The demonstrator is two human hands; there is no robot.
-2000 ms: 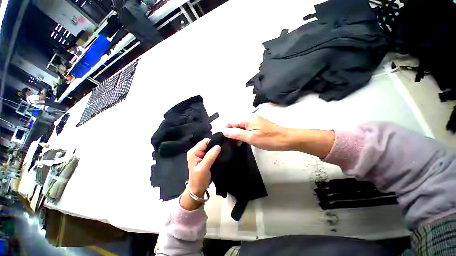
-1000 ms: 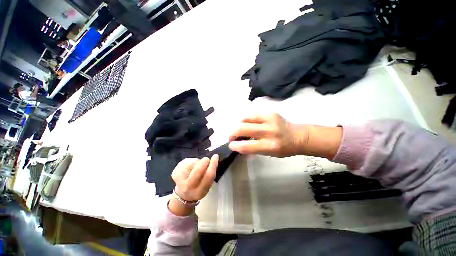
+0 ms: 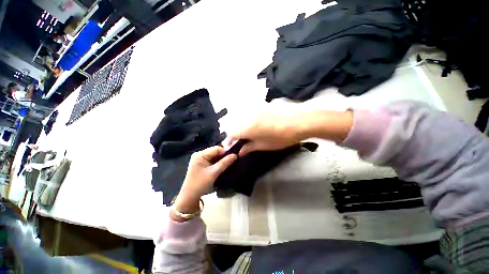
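My left hand [image 3: 202,172] and my right hand [image 3: 268,131] are close together over the table, both pinching the edge of a black cut panel [image 3: 252,167]. The panel hangs below and to the right of my fingers, partly hidden by my right hand. The stack of black panels [image 3: 179,131] lies just left of my hands, with tabs sticking out at its right edge. A row of black strips [image 3: 370,195] lies below my right forearm.
A broad heap of black panels [image 3: 343,51] lies at the upper right, with tangled black strips [image 3: 461,40] beyond it. Checked pieces [image 3: 102,88] and a tied grey-green bundle [image 3: 51,182] lie on the left of the white table [image 3: 128,187]. A person [image 3: 16,92] is far left.
My hands are closer together, and my right hand has moved left. The panel, mostly hidden between my hands a second ago, now hangs spread below my right hand.
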